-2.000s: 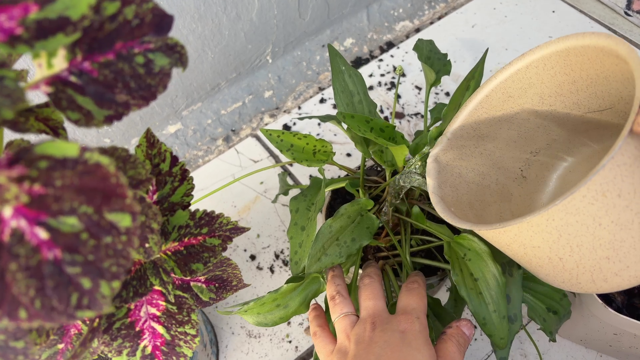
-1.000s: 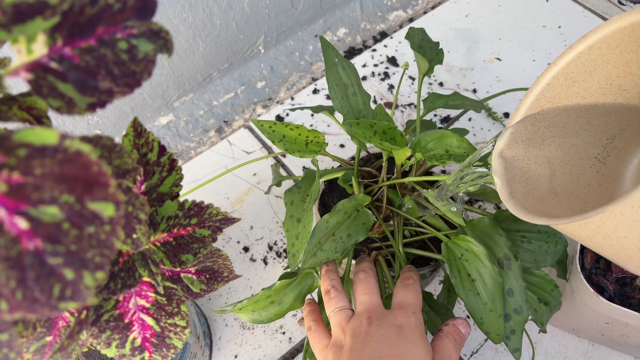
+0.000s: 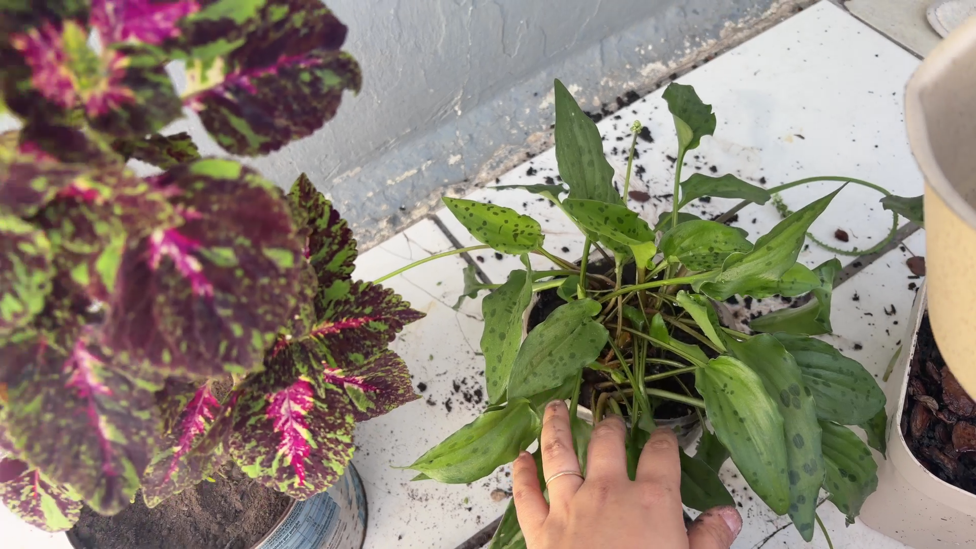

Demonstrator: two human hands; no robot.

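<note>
My left hand (image 3: 614,488), with a ring on one finger, lies back up at the near side of a potted plant with spotted green leaves (image 3: 560,347). Its spread fingertips rest among the lower leaves and stems by the pot's near rim; whether they press on the rim is hidden. The white pot (image 3: 526,316) shows only in parts under the foliage, with dark soil inside. At the right edge, a speckled beige container (image 3: 945,206) is cut off by the frame, and no water is seen leaving it. My right hand is out of view.
A coleus with purple, pink and green leaves (image 3: 290,419) fills the left, in a soil-filled tin (image 3: 347,507). At the right stands a white planter (image 3: 907,473) with bark chips. Soil crumbs lie on white tiles (image 3: 808,99) along a grey wall (image 3: 457,84).
The beige container has moved right, away from the plant, to the frame's edge. Water fell from its lip a second ago and is not seen now. My left hand has stayed at the pot.
</note>
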